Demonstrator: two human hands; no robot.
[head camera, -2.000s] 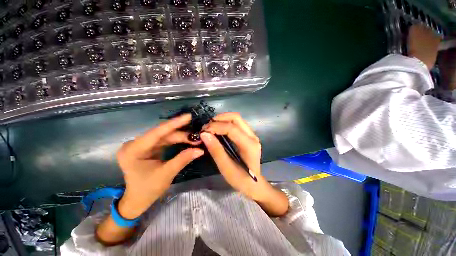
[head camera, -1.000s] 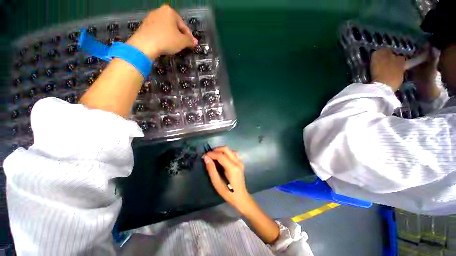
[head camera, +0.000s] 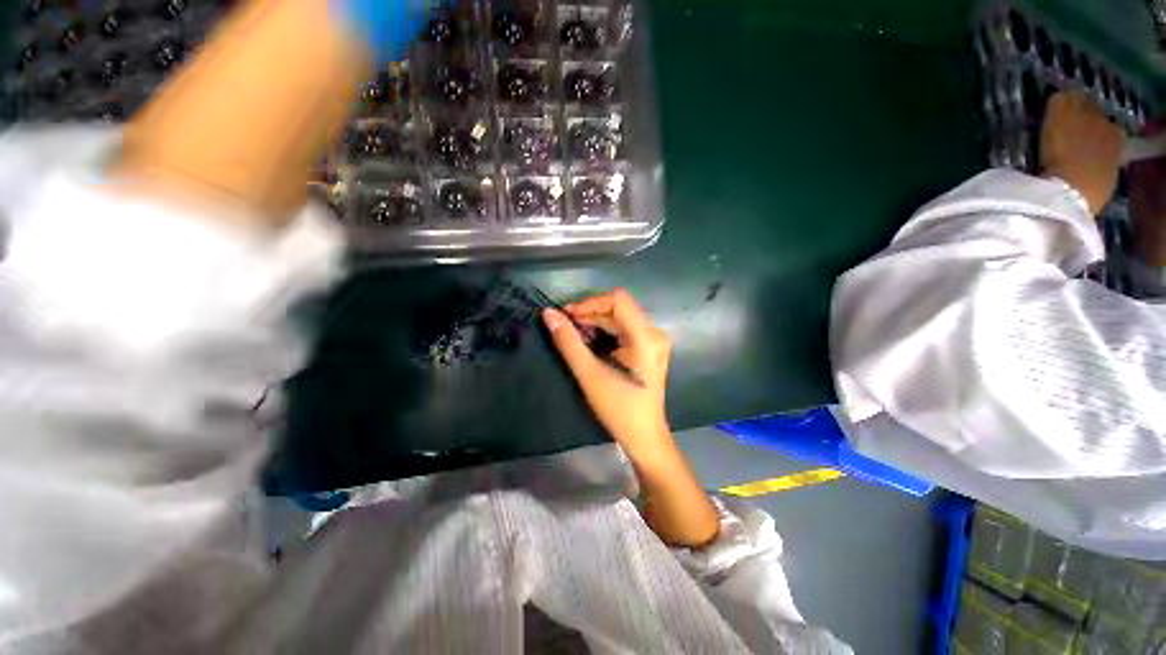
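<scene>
The clear blister tray (head camera: 563, 238) lies at the far side with dark round modules in its pockets. My left arm, blurred, reaches over the tray; my left hand is cut off by the top edge, and only the forearm and blue wrist strap (head camera: 380, 23) show. My right hand (head camera: 618, 352) holds the dark tweezers (head camera: 619, 367), tips pointing up-left at the edge of the heap. The heap of tiny black parts (head camera: 480, 323) lies on the green mat, left of my right hand. Whether the tips hold a part cannot be told.
Another worker's white striped sleeve (head camera: 997, 307) and hand (head camera: 1082, 147) are at the right, by a tray with round openings (head camera: 1010, 77). A blue bin edge (head camera: 831, 450), a yellow floor line (head camera: 783, 482) and wrapped stacks (head camera: 1042, 563) are below the bench edge.
Since one second ago, my left hand has gone out of the top of the picture. The view has shifted. Two seconds ago both hands were together at the heap, with a module in the left fingers.
</scene>
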